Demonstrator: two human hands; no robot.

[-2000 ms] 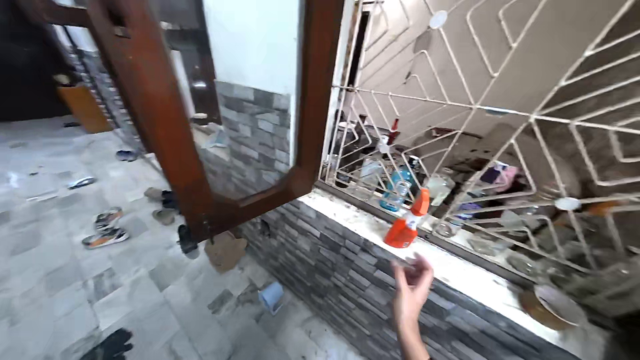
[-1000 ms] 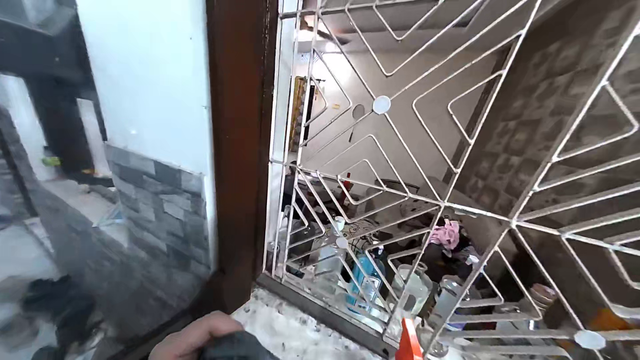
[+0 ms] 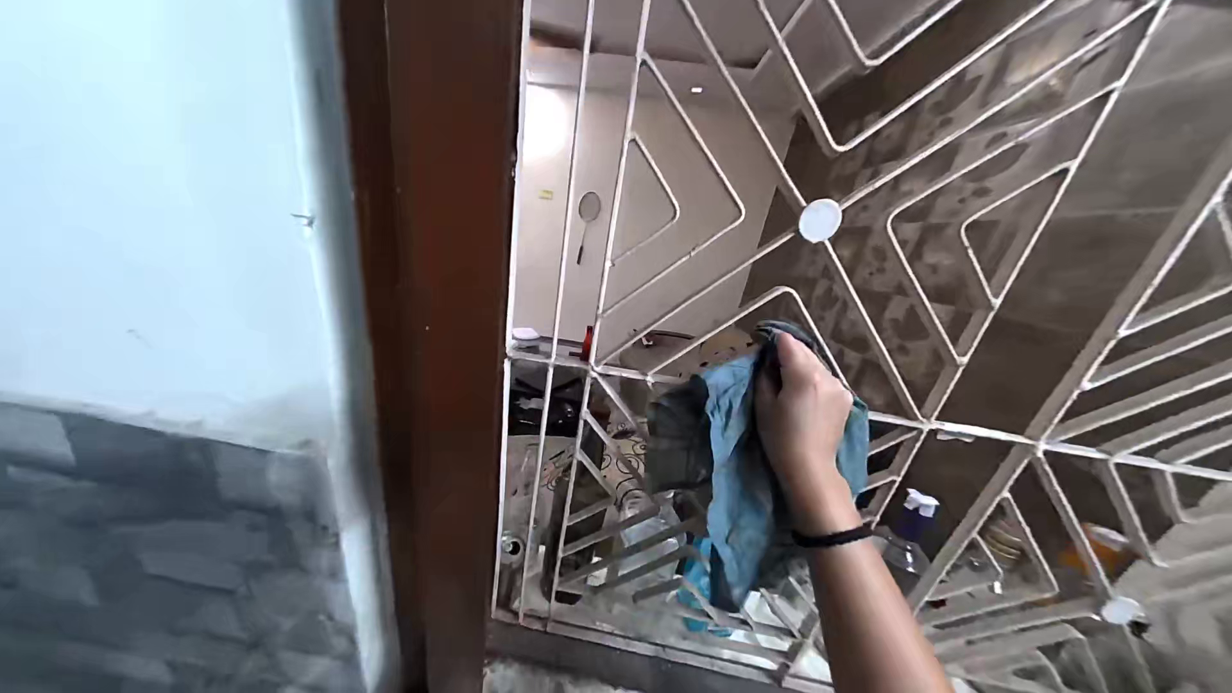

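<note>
My right hand (image 3: 804,414) is closed on a blue-grey cloth (image 3: 736,462), bunched at the top and hanging down in front of a white metal window grille (image 3: 820,220). A dark band circles the wrist. The fist is against or just before the grille bars, below and left of the round white disc; whether it touches them is hard to tell. My left hand is out of view. Behind the bars, partly covered by the cloth, is a blue bottle or container (image 3: 701,587).
Left of the grille stands a brown wooden window frame (image 3: 448,337), with a white wall and grey stone cladding (image 3: 154,558) beyond. Inside are a clear bottle with a purple-and-white top (image 3: 910,539), a gas stove (image 3: 544,404) and a racket (image 3: 587,217) on the far wall.
The right hand, with the cloth, is now up at the grille. A hand with dark cloth was at the bottom edge a second ago. The view has moved closer to the grille.
</note>
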